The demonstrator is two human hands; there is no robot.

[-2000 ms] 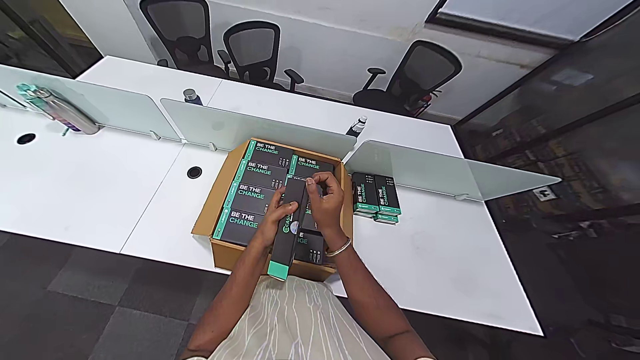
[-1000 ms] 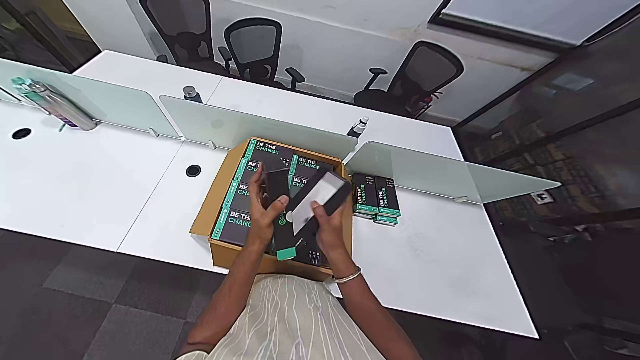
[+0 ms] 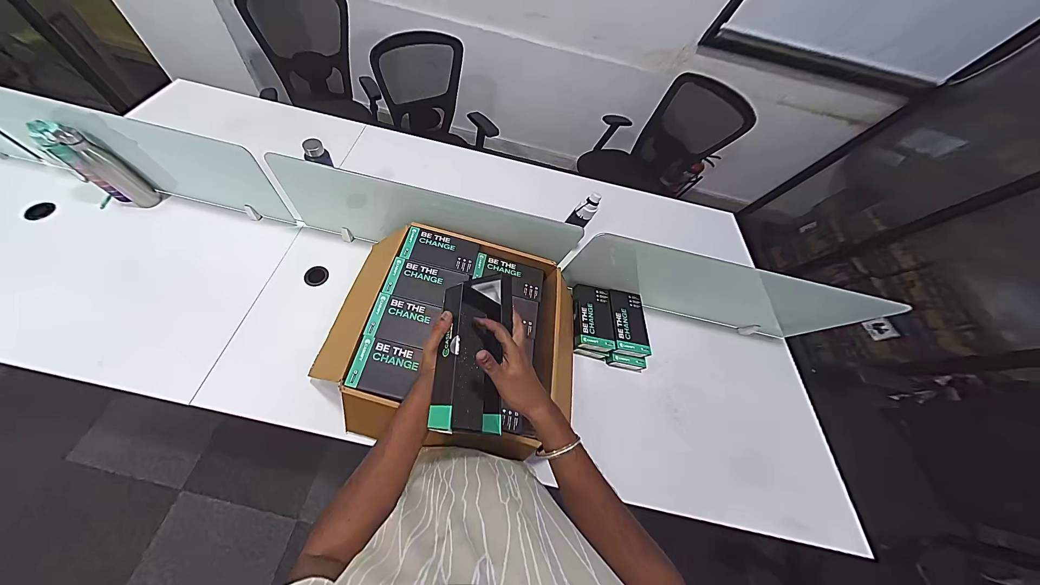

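Note:
A black product box with green end strips is tilted up over an open cardboard carton. Its upper end gapes, with something pale inside. My left hand grips the box by its left side. Against its dark face and right edge lies my right hand, fingers spread. Beneath, the carton holds several black and green boxes in two columns; my hands and the held box hide part of the right column.
Stacked black and green boxes stand right of the carton on the white desk. Frosted divider panels run behind the carton. A metal bottle is at the far left, a dark bottle behind the divider, and mesh chairs beyond.
One second ago a black piece with a pale face was in my right hand, apart from the box. Now the pale part shows at the box's upper end and my right hand lies on the box.

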